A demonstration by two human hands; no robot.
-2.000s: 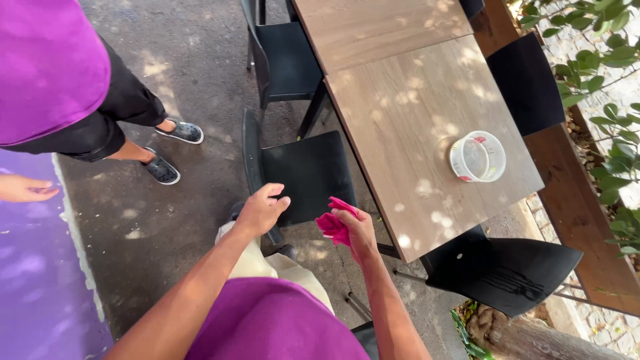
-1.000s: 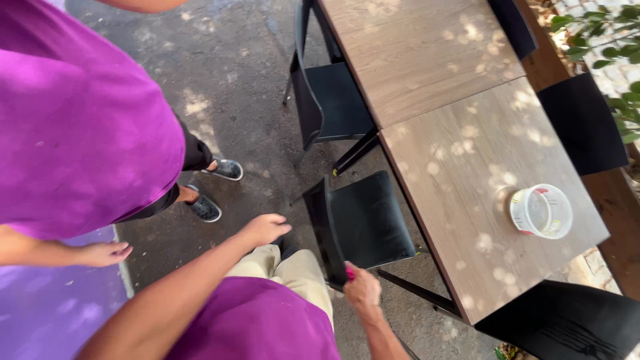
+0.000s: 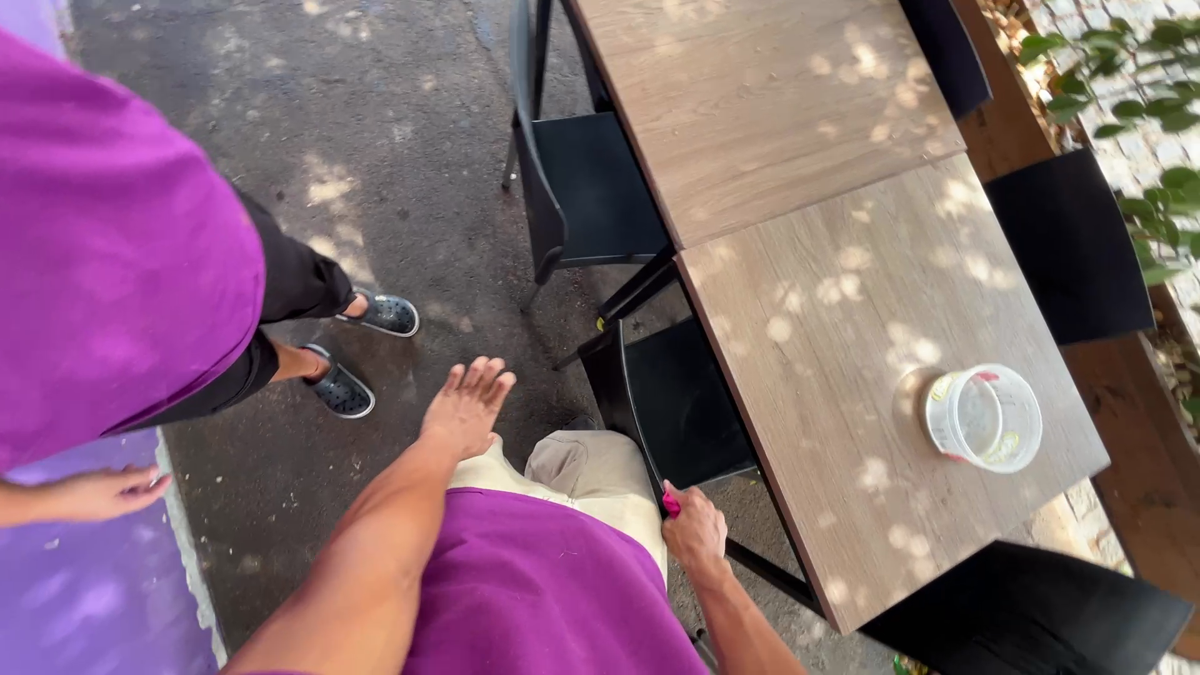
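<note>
My right hand [image 3: 695,527] is closed around a bunched pink cloth [image 3: 670,500], of which only a small part shows. It is close to the backrest of a black chair [image 3: 684,403], whose seat lies partly under the wooden table [image 3: 844,525]; whether the hand touches the chair I cannot tell. My left hand [image 3: 467,405] is held over my lap, fingers apart, with nothing in it. A clear round plastic tub [image 3: 982,418] with printed sides stands on the table, toward its far right side.
Another wooden table [image 3: 759,103] adjoins the first, with a black chair [image 3: 595,187] at its left. More black chairs [image 3: 1069,244] line the right side, beside a wooden bench and plants. A person in a purple shirt [image 3: 122,253] and dark clogs stands at the left.
The black chair near my right hand is now farther under the table than in the earlier frames. My right hand has come down beside its backrest, and the pink cloth is now mostly hidden.
</note>
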